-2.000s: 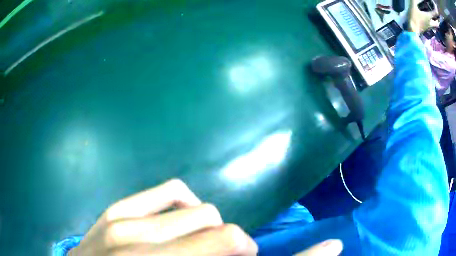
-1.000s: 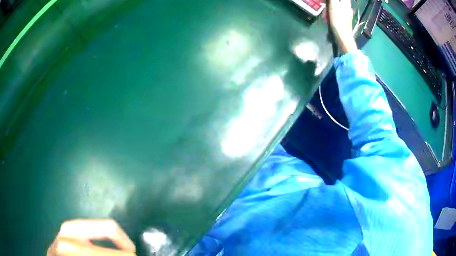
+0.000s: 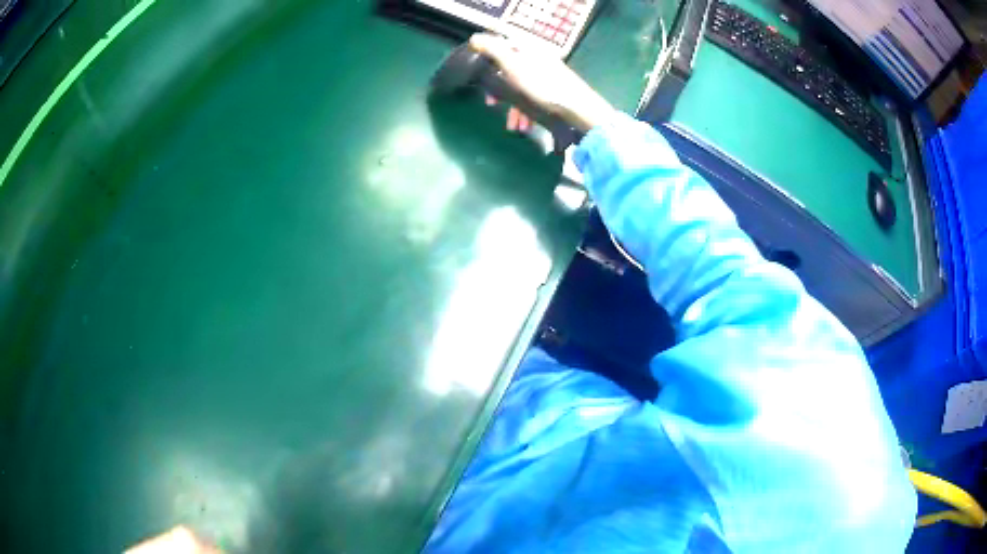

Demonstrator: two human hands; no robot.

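My right hand (image 3: 536, 87), at the end of a blue sleeve, is closed around the black handheld barcode scanner (image 3: 459, 74) at the upper middle, over the glossy green work surface (image 3: 271, 249). The scanner's rounded head shows to the left of the hand; most of its handle is hidden by the hand. The scale (image 3: 557, 20) lies just beyond, cut off by the top edge, with its keypad showing. My left hand (image 3: 175, 542) is only a small sliver at the bottom left edge; its fingers cannot be made out.
At the upper right, a side desk holds a black keyboard (image 3: 806, 76), a mouse (image 3: 881, 200) and a lit monitor (image 3: 893, 38). The green surface's edge (image 3: 500, 403) runs beside my body. A yellow tube (image 3: 947, 492) shows at the lower right.
The view has swung to the right, showing more of the side desk. My right hand has come from beyond the scale onto the scanner. My left hand has slipped almost out of the picture.
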